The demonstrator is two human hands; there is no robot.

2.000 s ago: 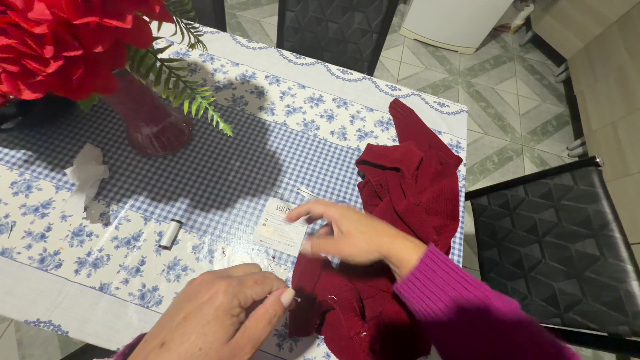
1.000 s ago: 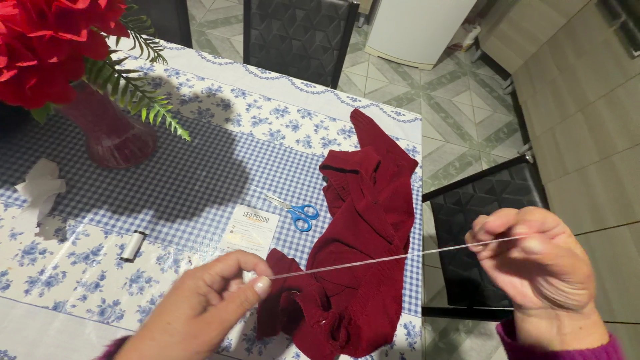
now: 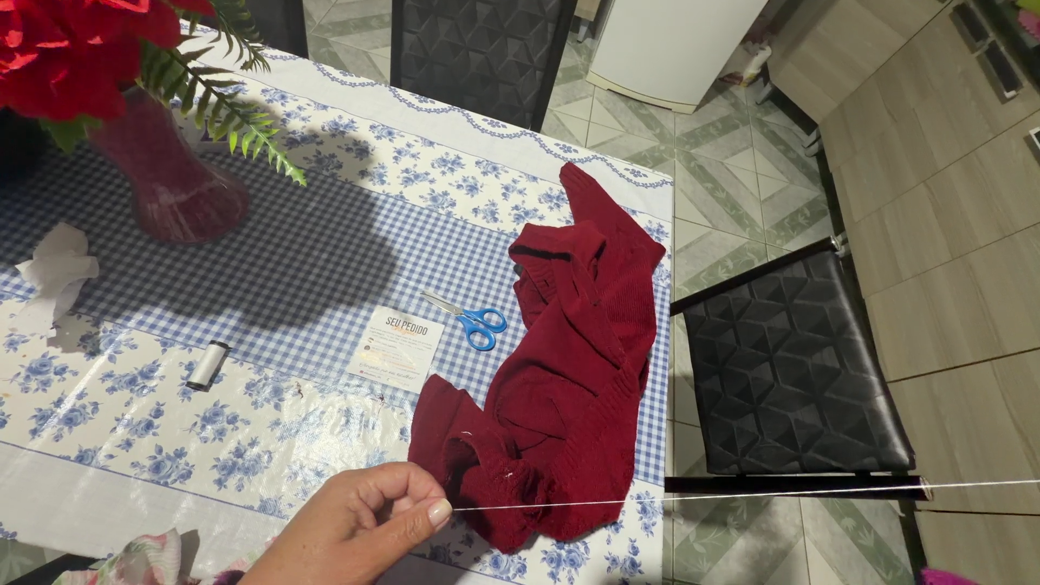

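Observation:
My left hand (image 3: 366, 520) pinches one end of a white thread (image 3: 731, 496) between thumb and index finger, at the table's near edge. The thread runs taut to the right and leaves the view. My right hand is out of the frame; a bit of purple sleeve shows at the bottom right corner. Behind the thread a dark red knitted garment (image 3: 569, 357) lies crumpled on the table. Left of it are scissors with blue handles (image 3: 479, 323) and a printed white card (image 3: 396, 348). A spool of white thread (image 3: 209, 366) lies farther left.
A pink glass vase (image 3: 183, 179) with red flowers stands at the upper left, near crumpled white paper (image 3: 61, 272). A black padded chair (image 3: 796, 366) is beyond the table's right edge, another chair (image 3: 479, 57) behind its far side. Patterned cloth shows at the bottom left.
My hands have moved apart, drawing the thread out in a long line. My right hand, above the garment at first, has gone out of view to the right. The scissors now show fully.

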